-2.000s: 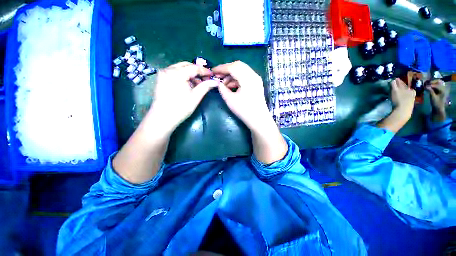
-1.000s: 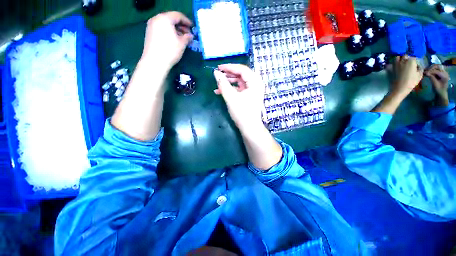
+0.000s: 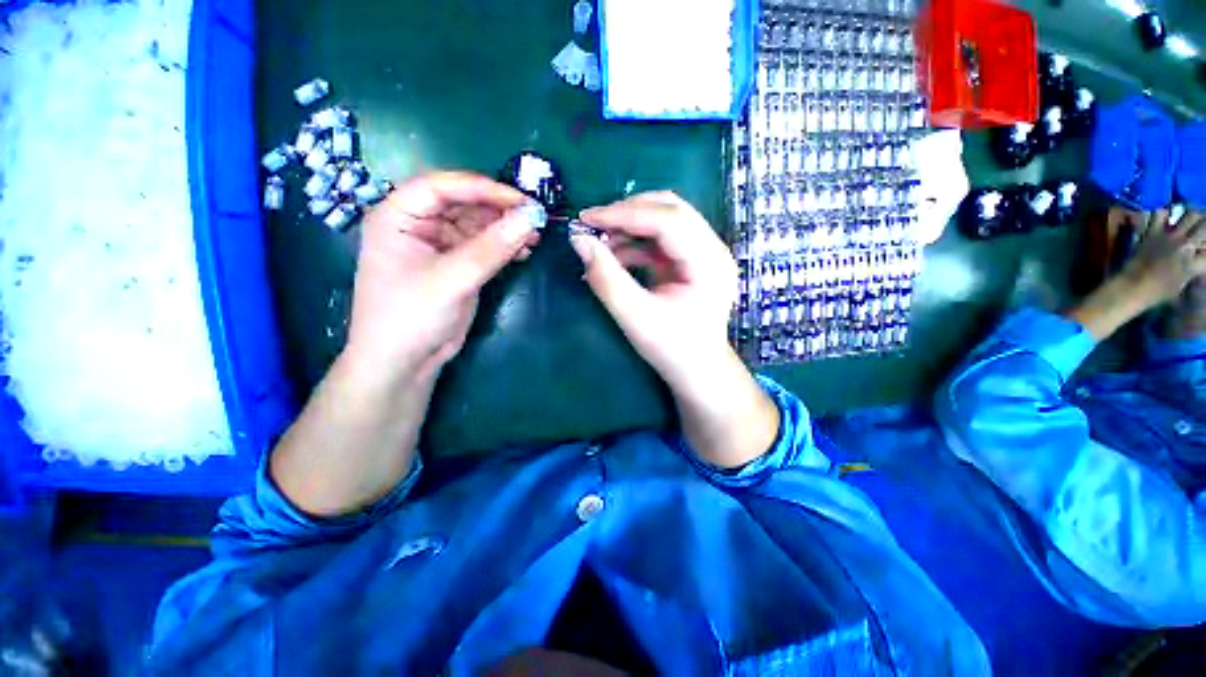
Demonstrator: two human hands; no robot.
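My left hand (image 3: 430, 258) pinches a small whitish part (image 3: 534, 214) between thumb and fingertips. My right hand (image 3: 668, 271) pinches a small thin dark and silver part (image 3: 583, 229), just right of the left fingertips. The two parts are close together; whether they touch is too small to tell. A round black unit (image 3: 533, 173) with a white patch on top sits on the dark green bench (image 3: 529, 377) just beyond my left fingertips, partly hidden by them.
Large blue bin (image 3: 225, 238) of translucent parts at left. Loose pile of small cylinders (image 3: 325, 156). Small blue bin (image 3: 747, 60), clear parts tray (image 3: 831, 199), red bin (image 3: 985, 64) and white cloth (image 3: 939, 179) to the right. Black units (image 3: 1038, 205) and another worker's hands (image 3: 1153, 265) at far right.
My left hand has come back from beside the small blue bin to meet my right hand and now holds a whitish part. The whole view has also shifted.
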